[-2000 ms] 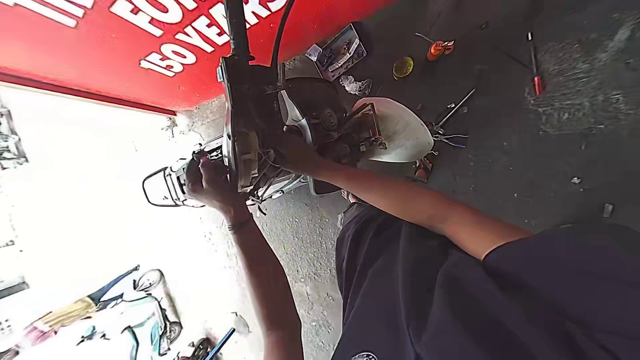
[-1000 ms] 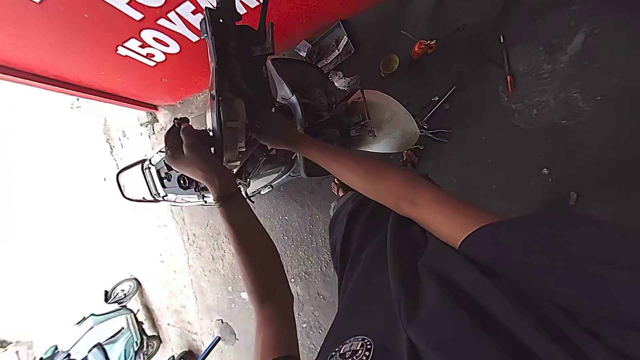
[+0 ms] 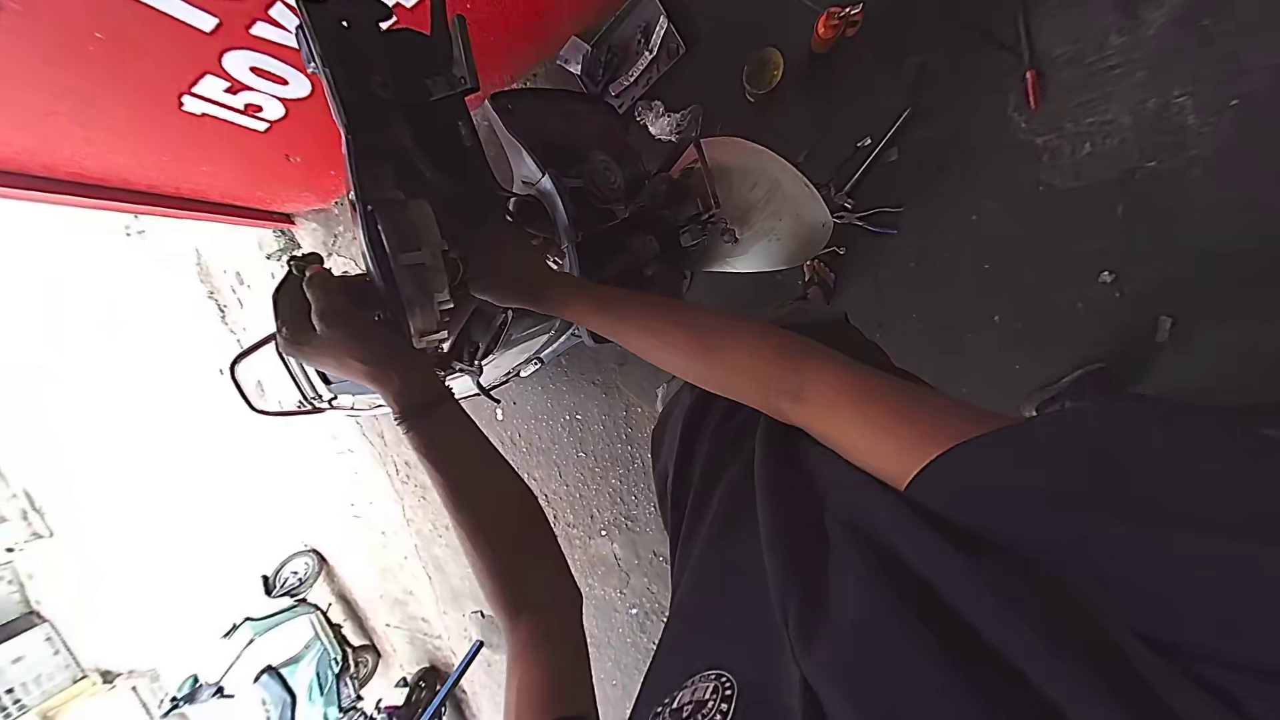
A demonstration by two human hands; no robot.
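Note:
A partly stripped two-wheeler lies across the upper left of the sideways-turned view, its inner parts exposed. My left hand is at its side by the metal grab rail, with fingers curled around a small dark part that has a red spot; what it is cannot be told. Deep in shadow, my right hand reaches into the body beside a pale ribbed part; its fingers and anything in them are hidden. Loose wires hang near the wrists. A pale curved panel is at the other end.
On the dark floor lie a screwdriver with red handle, pliers, an orange bottle, a yellowish round container, crumpled clear plastic and a printed box. A red lettered board stands beyond. Parked scooters are at lower left.
My left hand has shifted slightly outward from the body toward the grab rail side, still curled. My right hand stays inside the two-wheeler. The view has come closer and shifted.

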